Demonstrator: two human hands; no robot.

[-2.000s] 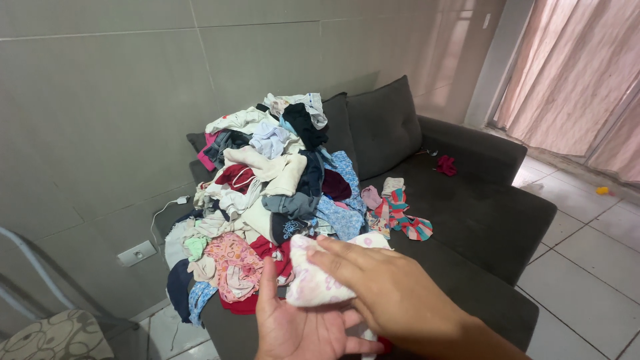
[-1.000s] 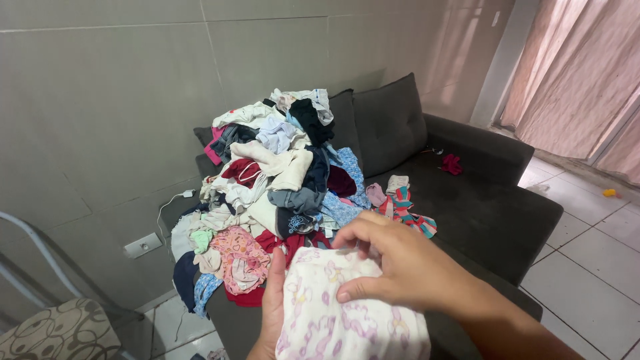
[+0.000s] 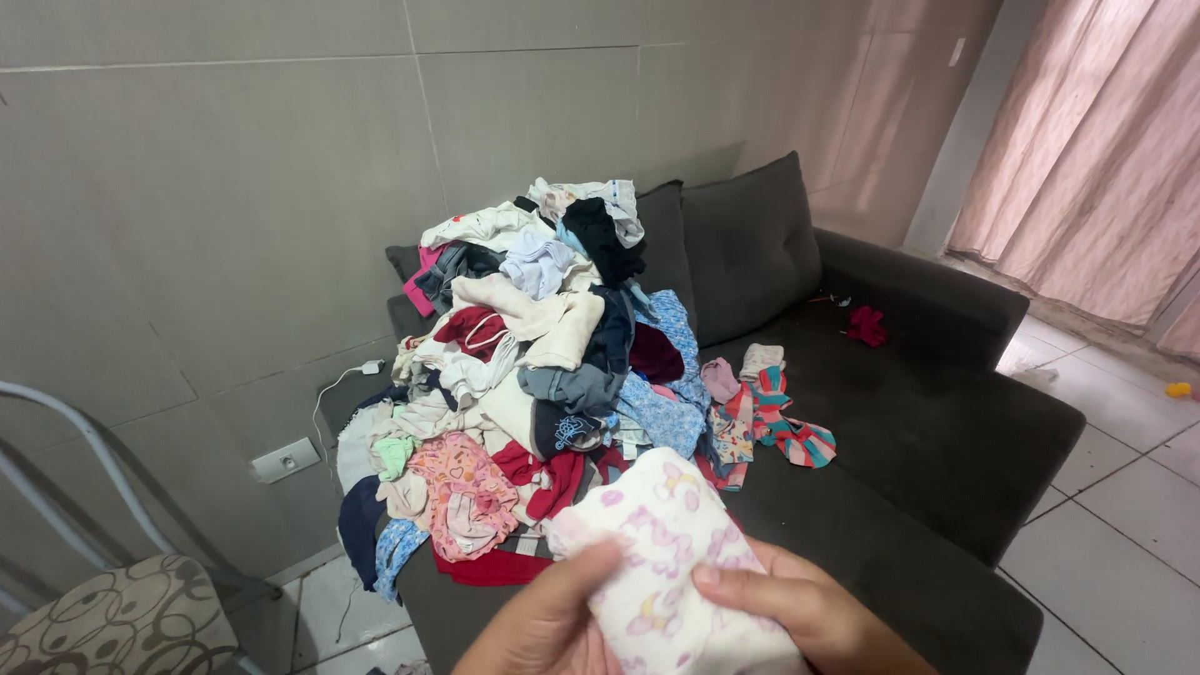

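Between both hands, low in the head view, is a folded white cloth with a pink and purple print [image 3: 666, 553]. My left hand [image 3: 553, 614] grips its left side with the thumb on top. On the right side, my right hand [image 3: 806, 605] pinches it, thumb laid over the print. Just beyond the cloth rises a large heap of mixed clothes [image 3: 553, 328] on a dark grey sofa [image 3: 919, 403]. A pink printed garment [image 3: 464, 487] and red fabric lie at the near edge of the heap.
Striped and pale small garments [image 3: 778, 412] lie right of the heap, and a red cloth item [image 3: 866, 325] is near the armrest. A patterned chair [image 3: 122, 619] stands at lower left. A white cable [image 3: 323, 412] hangs near a wall outlet [image 3: 285, 460]. Pink curtains [image 3: 1087, 159] hang at right.
The cloth appeared small and bunched between the palms, then broader and flat. My right hand has moved from on top of it to its right side.
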